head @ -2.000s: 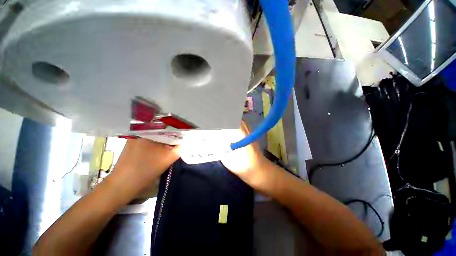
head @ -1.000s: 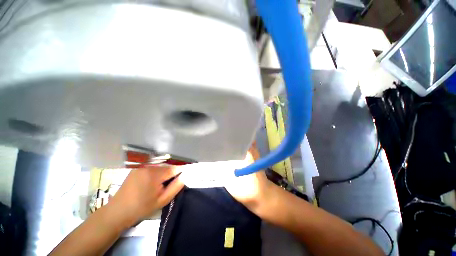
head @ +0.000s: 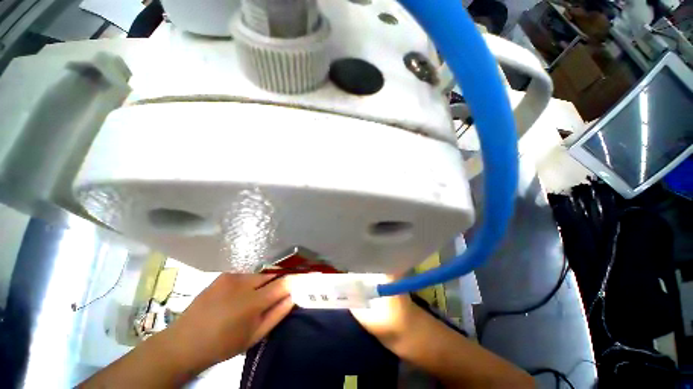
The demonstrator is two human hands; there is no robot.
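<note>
A dark fabric piece lies below the white sewing machine head, with a pale zipper line on its left edge and a small yellow label at the picture's bottom. My left hand is at the fabric's upper left, fingers bent together. My right hand is at its upper right, overexposed. A small white marked block at the end of the blue hose hides fingertips of both hands, so their grip on the fabric does not show.
A shiny metal plate with black cables lies to the right. A black heap with pale zipper lines is at the far right, below a tilted tablet. Yellow-edged template parts show left of my left hand.
The view has shifted, so more of the machine head's top shows and the fabric sits lower in the picture. Both hands remain at the fabric's upper edge.
</note>
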